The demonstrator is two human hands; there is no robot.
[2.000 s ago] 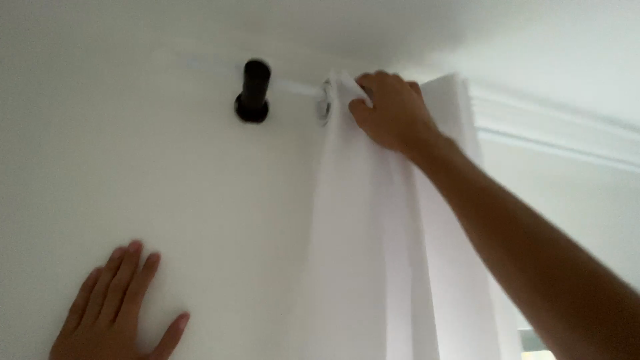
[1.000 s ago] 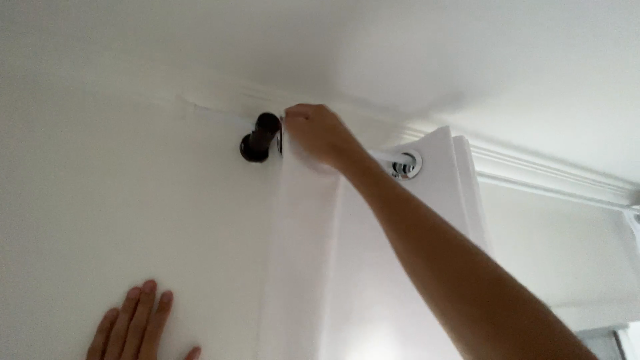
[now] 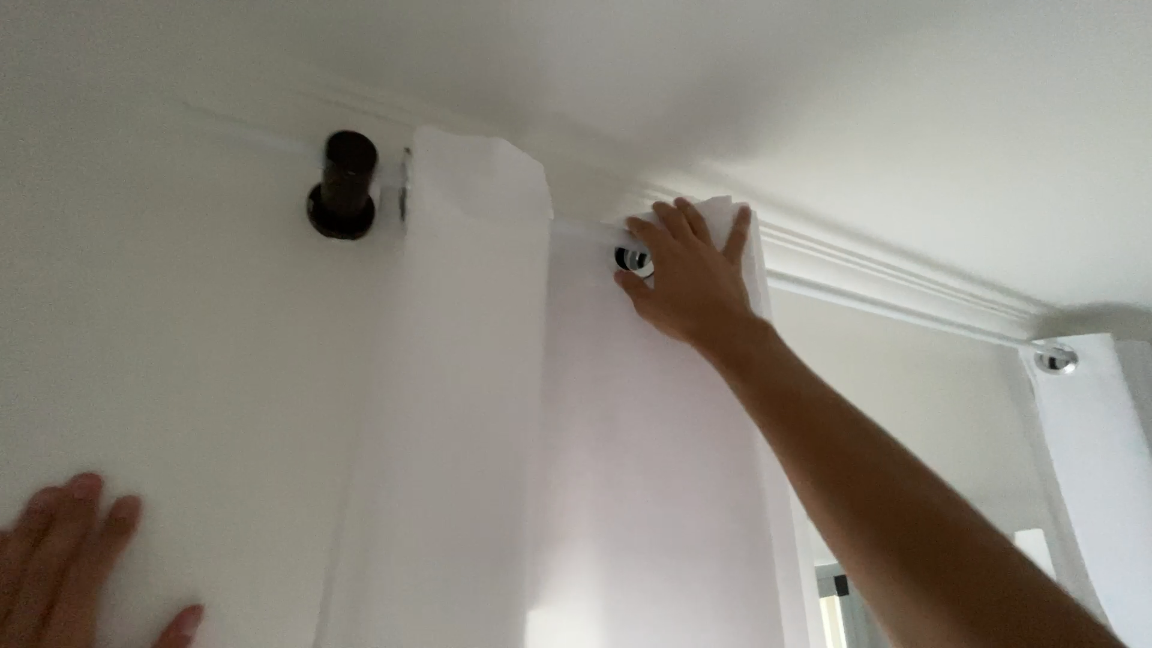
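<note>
A white grommet curtain (image 3: 468,378) hangs in folds from a white curtain rod (image 3: 580,229). My right hand (image 3: 697,279) is at the curtain's top edge, fingers spread over a fold, beside a shiny metal grommet (image 3: 634,261); its thumb is near that ring. Whether the fingers pinch the cloth cannot be told. Another grommet, seen edge-on (image 3: 405,184), sits near a dark cylindrical fitting with a round base (image 3: 345,184) at the rod's left part. My left hand (image 3: 67,567) rests with fingers apart against the white wall at lower left, holding nothing.
Farther right, a second white curtain panel (image 3: 1093,450) hangs from the rod by a metal grommet (image 3: 1057,360). Ridged white moulding (image 3: 900,270) runs below the ceiling (image 3: 900,108). Part of a window frame (image 3: 841,585) shows under my right forearm.
My right hand has moved from beside the dark fitting rightward along the curtain top to another fold. The curtain's leading edge is now nearer the fitting than two seconds ago. My left hand stays at the wall.
</note>
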